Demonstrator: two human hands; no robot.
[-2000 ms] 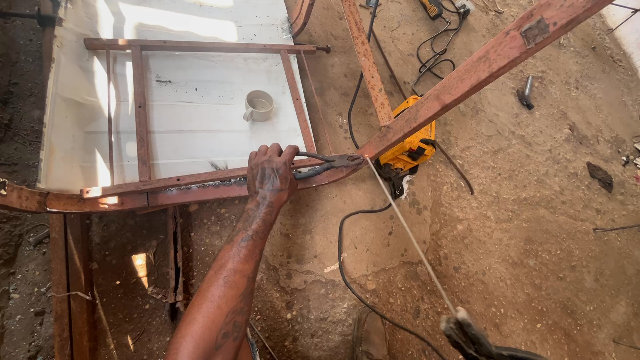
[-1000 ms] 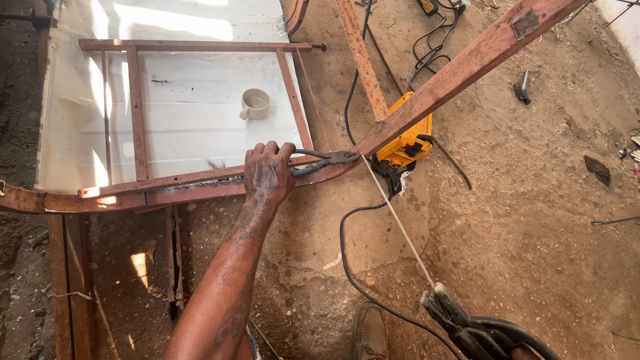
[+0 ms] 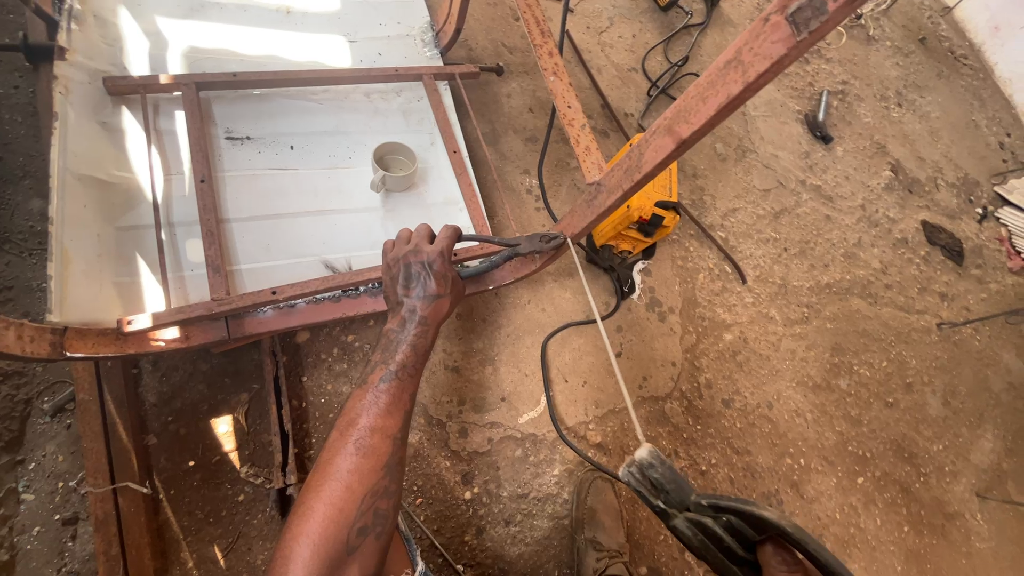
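My left hand [image 3: 420, 272] grips the handles of metal pliers [image 3: 516, 250], whose jaws lie at the bend of a rusty red steel frame [image 3: 680, 132]. A welding electrode holder [image 3: 688, 508] is at the bottom right, its lower part in my right hand [image 3: 780, 558], of which only a little shows. From its jaws a thin pale welding electrode [image 3: 606, 340] runs up to the frame beside the plier tips. Whether the electrode's tip touches the steel, I cannot tell.
A yellow welding machine [image 3: 640, 204] with a black cable [image 3: 552, 400] stands behind the frame. A cup [image 3: 394, 166] rests on a white panel [image 3: 296, 192] at left. A hammer-like tool [image 3: 819, 120] lies on the ground. A shoe [image 3: 600, 520] shows at the bottom.
The electrode holder has moved left and further into view, and the electrode now stands steeper. My left hand and the pliers have stayed at the frame.
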